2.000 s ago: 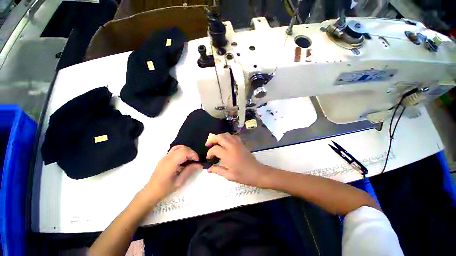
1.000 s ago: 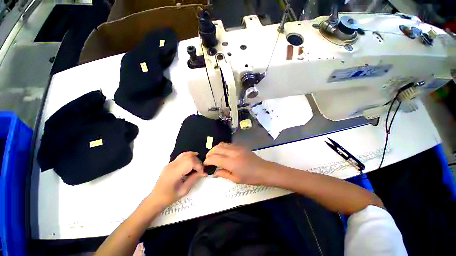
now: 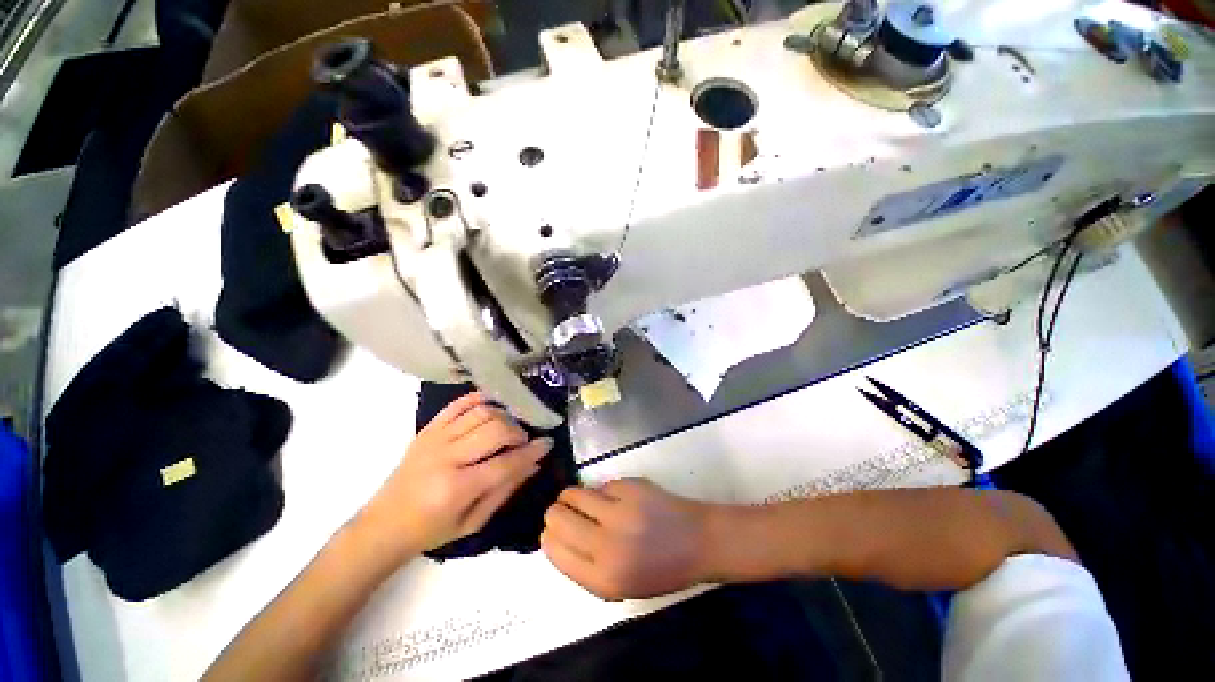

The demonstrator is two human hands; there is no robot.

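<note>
A black fabric panel [image 3: 517,513] lies at the left end of the off-white sewing machine [image 3: 760,173], its far edge hidden under the machine head. My left hand [image 3: 466,466] rests on the panel close to the needle area, fingers pressed on the cloth. My right hand [image 3: 620,536] has its fingers curled at the panel's right edge, nearer the table front; the fingertips' hold on the cloth is partly hidden. The presser foot and needle are hidden behind the head.
Black fabric piles with yellow tickets lie left [image 3: 180,460] and behind the head [image 3: 273,260]. Thread snips [image 3: 922,424] lie at right, near a hanging cable [image 3: 1043,346]. A white scrap [image 3: 726,336] lies under the arm. A cardboard box [image 3: 200,120] stands behind; blue bin edge at left.
The view has moved closer to the machine head. My hands have separated; the left is up by the needle area, the right is at the panel's edge. The panel's ticket no longer shows.
</note>
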